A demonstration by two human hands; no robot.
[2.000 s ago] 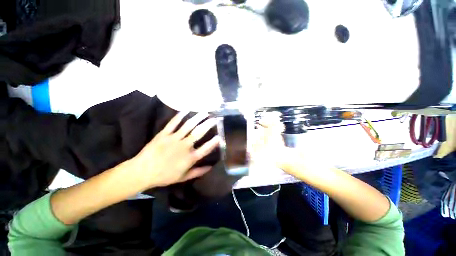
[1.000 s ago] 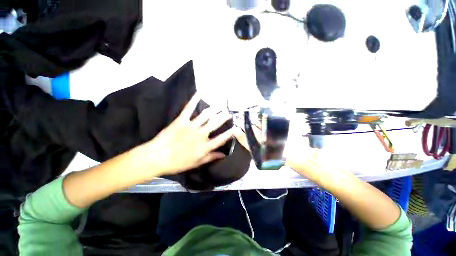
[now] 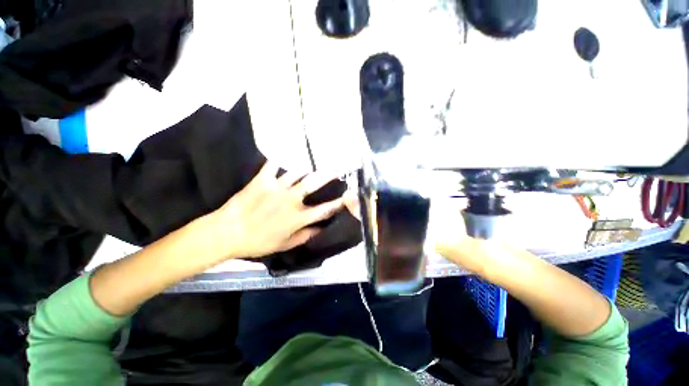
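Observation:
Dark cloth (image 3: 200,162) lies on the white machine table left of the needle area. My left hand (image 3: 276,212) rests flat on it with fingers spread, palm down. My right hand (image 3: 446,241) is mostly hidden behind the dark glossy rectangle (image 3: 402,241) on the machine head; a fingertip shows left of it at the cloth, and its grip cannot be seen. The white sewing machine head (image 3: 529,98) covers the top, and the needle is hidden. A thin white cord (image 3: 369,313) hangs below the table's front edge.
Dark red scissors handles (image 3: 662,202), partly hidden snips (image 3: 587,205) and a small tan block (image 3: 609,232) lie at the right. A blue plastic basket (image 3: 489,305) is below the table. A dark cloth pile (image 3: 98,53) and a blue strip (image 3: 73,132) are at left.
The machine head looks larger and lower in view, covering more of the snips. The dark cloth has shifted and its front part now lies flatter. My left hand stays on it, fingers spread.

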